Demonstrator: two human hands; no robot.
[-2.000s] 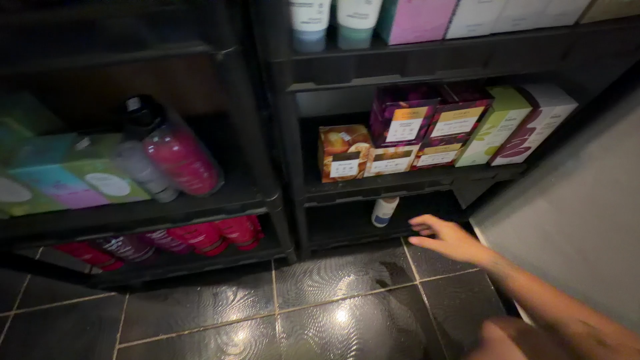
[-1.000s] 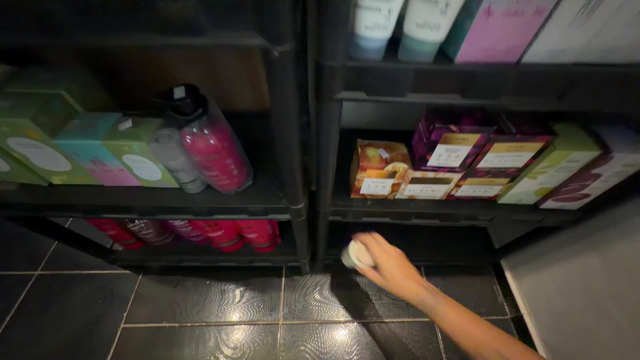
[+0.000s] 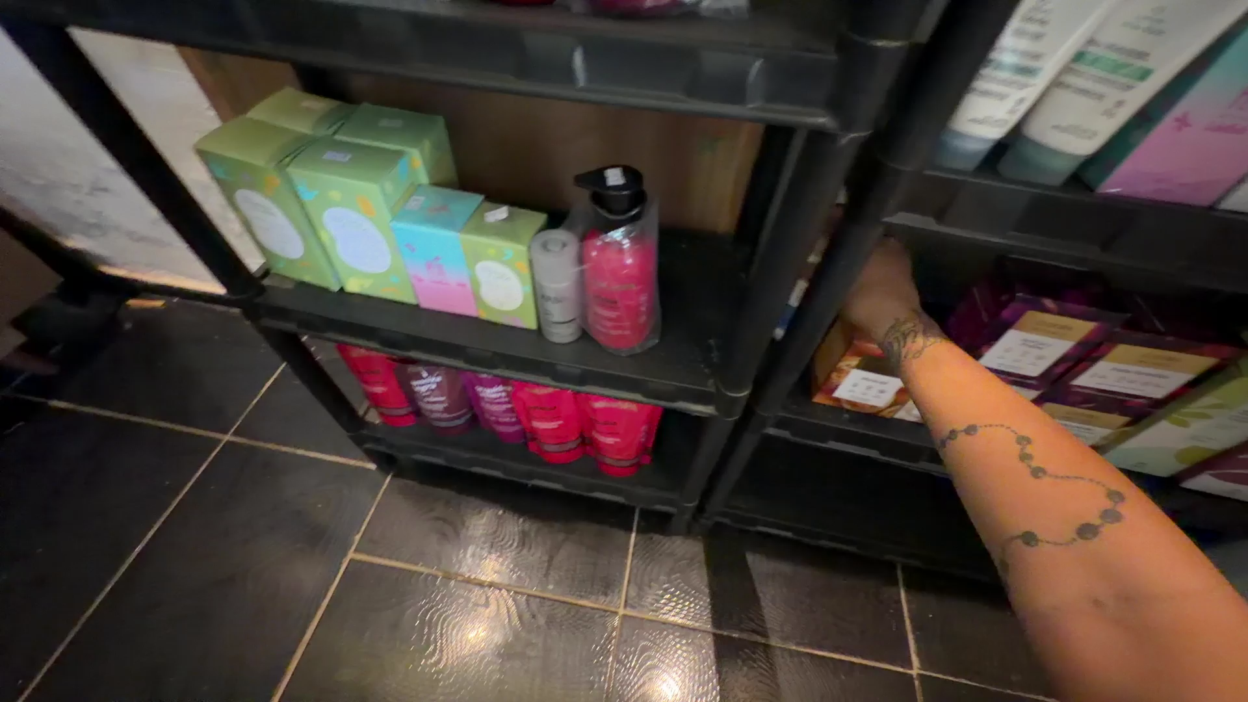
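Observation:
My right hand [image 3: 877, 283] reaches into the middle level of the right black shelf unit, above a small orange-brown box [image 3: 858, 375]. A shelf post hides its fingers, so its grip does not show. Past the post's left side shows a sliver of a white and blue item [image 3: 795, 302]; whether the hand touches it is unclear. Dark purple boxes [image 3: 1043, 336] with white and gold labels stand right of the wrist. My left hand is out of view.
The left unit holds green boxes [image 3: 351, 224], a blue-pink box [image 3: 436, 253], a grey bottle [image 3: 558, 288] and a wrapped pink pump bottle [image 3: 621, 283]. Red and purple packages [image 3: 556, 419] stand below. White tubes [image 3: 1102, 78] are at upper right. The tiled floor [image 3: 468, 595] lies in front.
My right hand closed on a small white bottle on the bottom shelf, then rose to the middle level, partly behind the post. The view has swung left.

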